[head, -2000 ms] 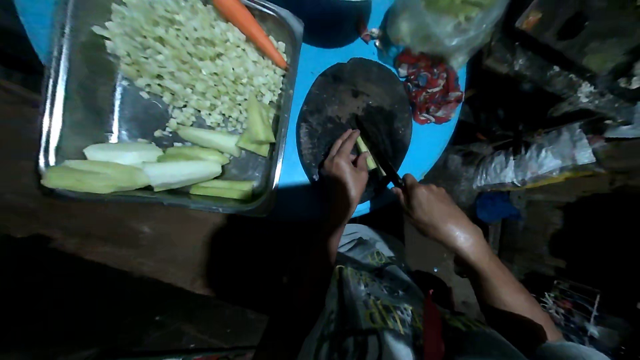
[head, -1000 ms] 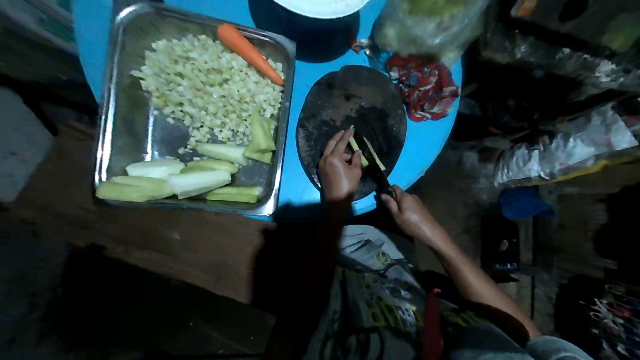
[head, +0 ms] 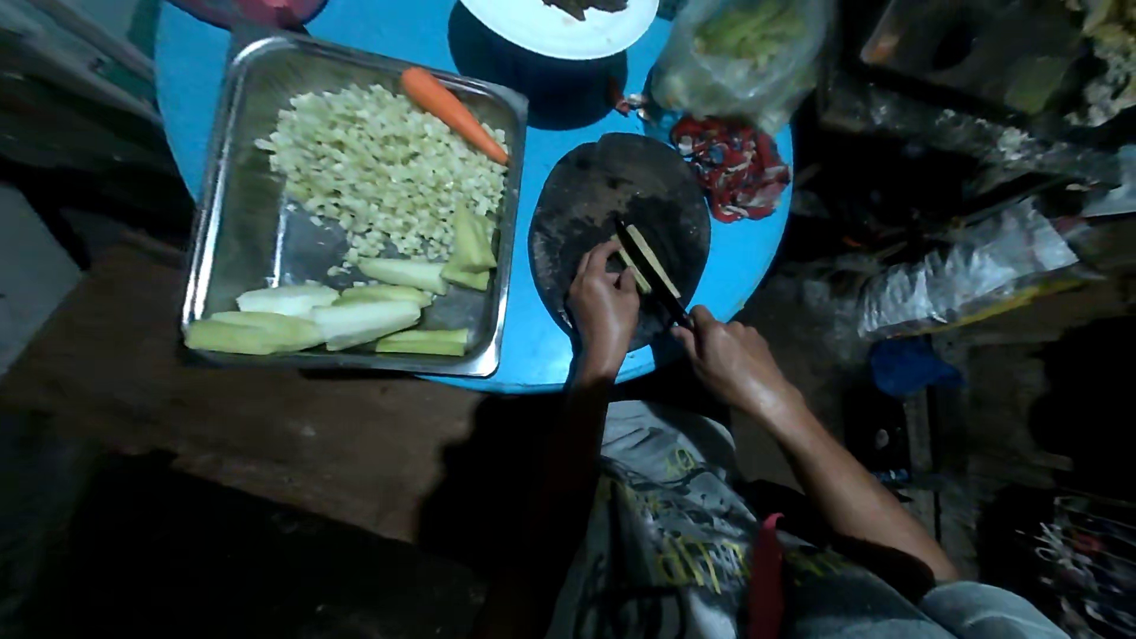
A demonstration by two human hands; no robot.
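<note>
My right hand (head: 732, 355) grips the handle of a dark-bladed knife (head: 646, 266), whose blade lies along pale green vegetable strips on a dark round chopping board (head: 577, 195). With bent fingers, my left hand (head: 605, 306) holds a strip (head: 632, 269) against the board, left of the blade. Another strip (head: 654, 259) lies just right of the blade. Left of the board, a metal tray (head: 510, 222) holds diced pale green vegetable (head: 382, 169), an orange carrot (head: 454, 115) and several peeled, cut vegetable pieces (head: 366, 319).
The round blue table (head: 546, 359) carries everything. Behind the board stand a dark pot (head: 541, 93) with a white plate (head: 577, 31) above it, and a clear plastic bag (head: 745, 62) of greens. Red patterned plastic (head: 735, 169) touches the area right of the board.
The knife blade now lies between two strips, which sit farther apart than before. Both hands stay at the board. The view has shifted, showing more of the table's far side.
</note>
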